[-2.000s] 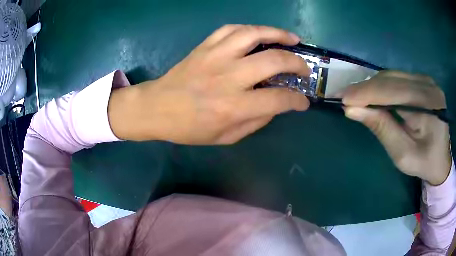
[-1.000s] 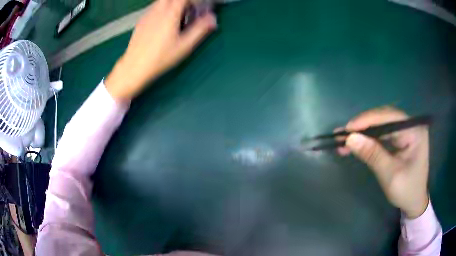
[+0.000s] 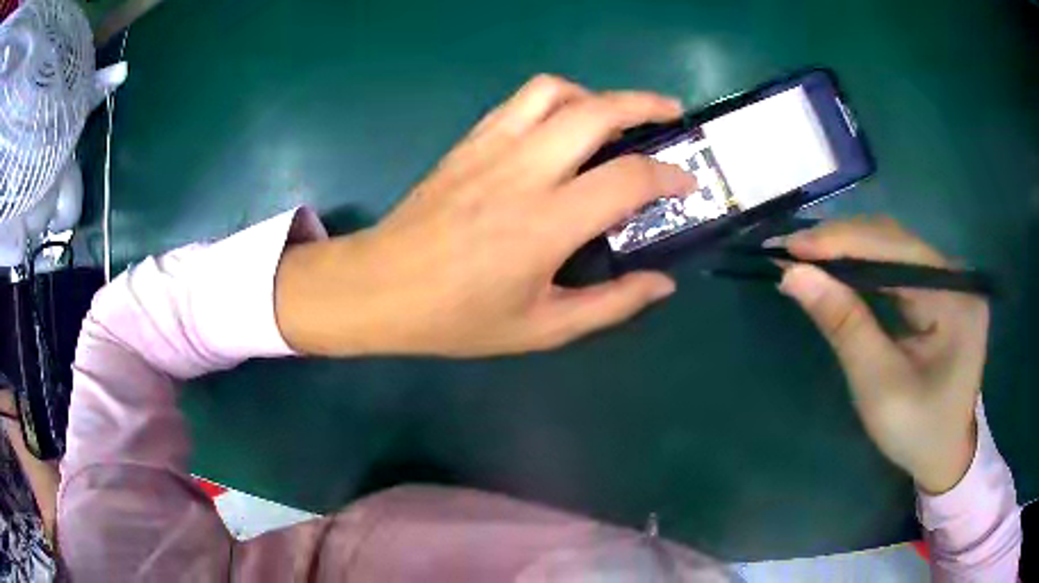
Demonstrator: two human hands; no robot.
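Note:
A dark blue-black phone unit (image 3: 848,148) lies tilted on the green mat, its right end raised toward the upper right. A white panel (image 3: 780,146) fills its right half. A silvery circuit board (image 3: 667,223) fills the left half, with a narrow yellowish strip between them. My left hand (image 3: 490,222) holds the unit, fingers over its left end, index fingertip on the board and thumb beside the lower edge. My right hand (image 3: 883,308) holds black tweezers (image 3: 900,274), prongs apart, tips just below the unit's lower edge; contact cannot be told.
A white fan (image 3: 46,114) with a white cord stands at the far left. Black cables or a dark object (image 3: 40,353) lie below it. The dark green mat (image 3: 570,421) has a curved near edge, with white and red material beyond it. Part of another person's arm shows at the lower left.
My left hand has come back from the upper left and now holds a unit at the centre, where one second ago none was held. My right hand with the tweezers has barely moved.

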